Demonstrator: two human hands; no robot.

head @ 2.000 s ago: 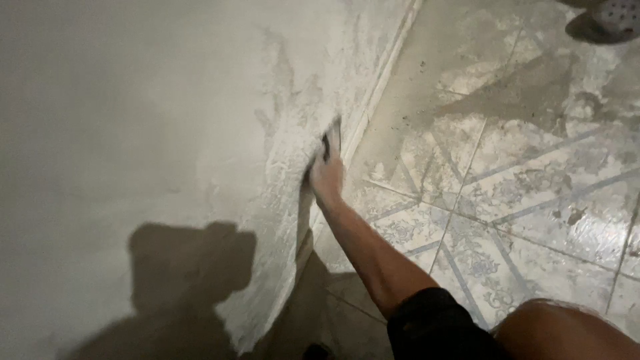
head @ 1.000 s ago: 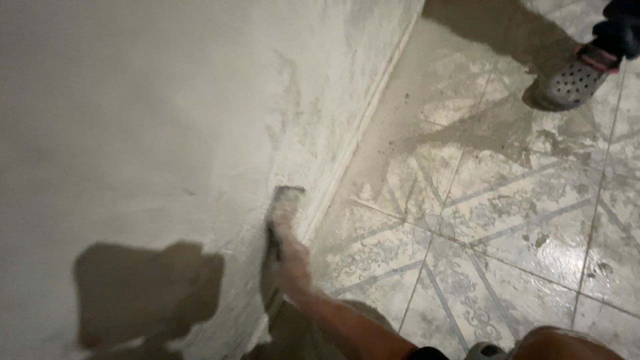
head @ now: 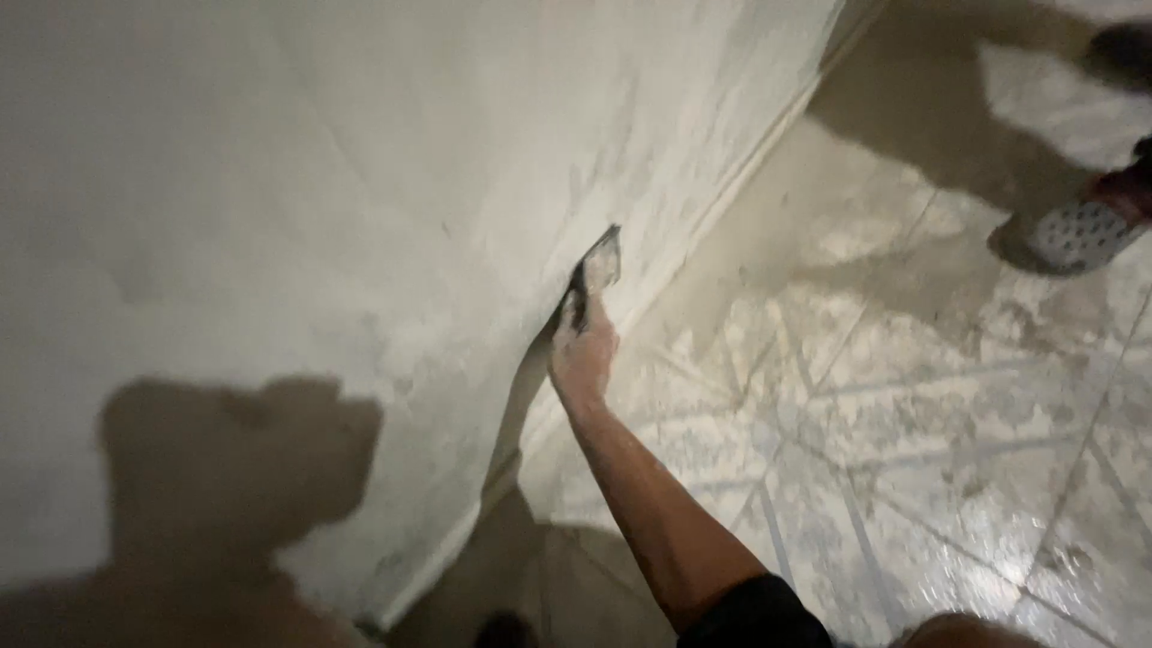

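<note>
My right hand (head: 585, 355) grips a flat plastering tool (head: 603, 256), likely a trowel or putty knife, by its dark handle. The blade, smeared with pale material, lies against or very near the lower part of the plastered wall (head: 432, 225), just left of the edge where it meets the floor. Darker, uneven patches mark the wall around the blade. My fingers are coated with whitish residue. My left hand is out of the frame.
The patterned tile floor (head: 900, 414), stained with pale residue, spreads to the right. Another person's foot in a perforated clog (head: 1080, 236) stands at the right edge. A narrow ledge (head: 720, 193) runs along the wall's base. Shadows fall on wall and floor.
My right hand with the tool went down along the wall, then back up. The other person's clog came further into view after the first frame.
</note>
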